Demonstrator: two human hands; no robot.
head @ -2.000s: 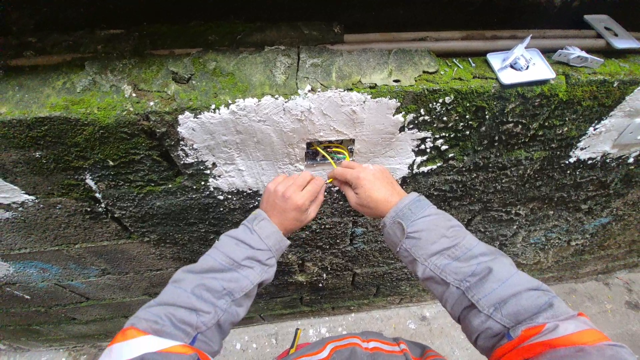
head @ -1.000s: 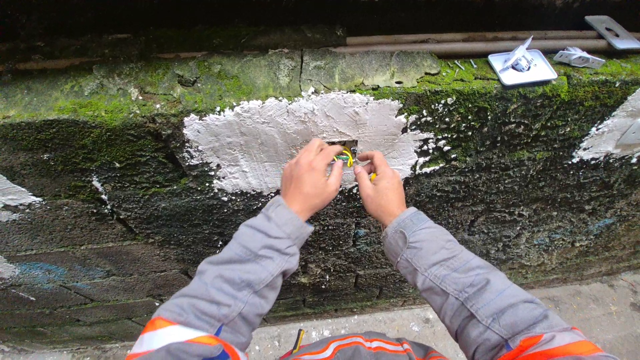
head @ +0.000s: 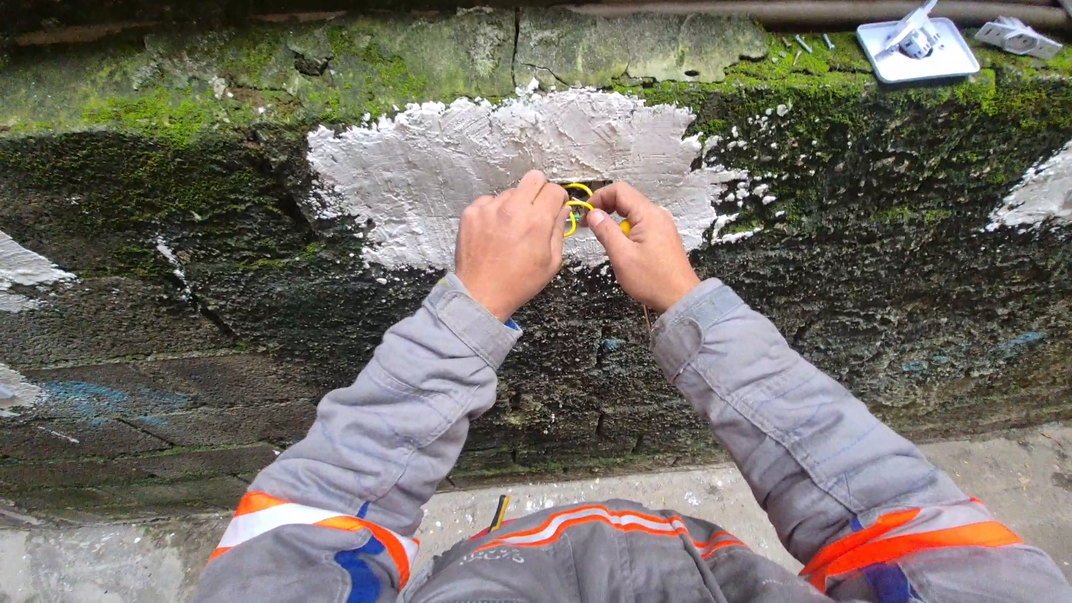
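Yellow insulated wires [head: 579,203] curve out of a rectangular wall opening in a patch of white plaster [head: 419,176]. My left hand [head: 512,239] is at the opening's left side, fingers bent at the wires; its fingertips are hidden, so its hold is unclear. My right hand [head: 643,243] pinches a yellow wire between thumb and forefinger at the right side. A piece of yellow shows by its curled fingers. A bit of green is visible inside the opening, partly covered by the hands.
On the mossy wall ledge lie a white cover plate [head: 955,60] with a socket module on it, another white socket module [head: 1017,38] and several screws [head: 803,43]. A pipe [head: 804,12] runs behind. Concrete ground [head: 109,557] lies below the wall.
Two seconds ago both hands were together just below the opening, at the wire; they are now at either side of it. The wires have changed shape into loops between the hands.
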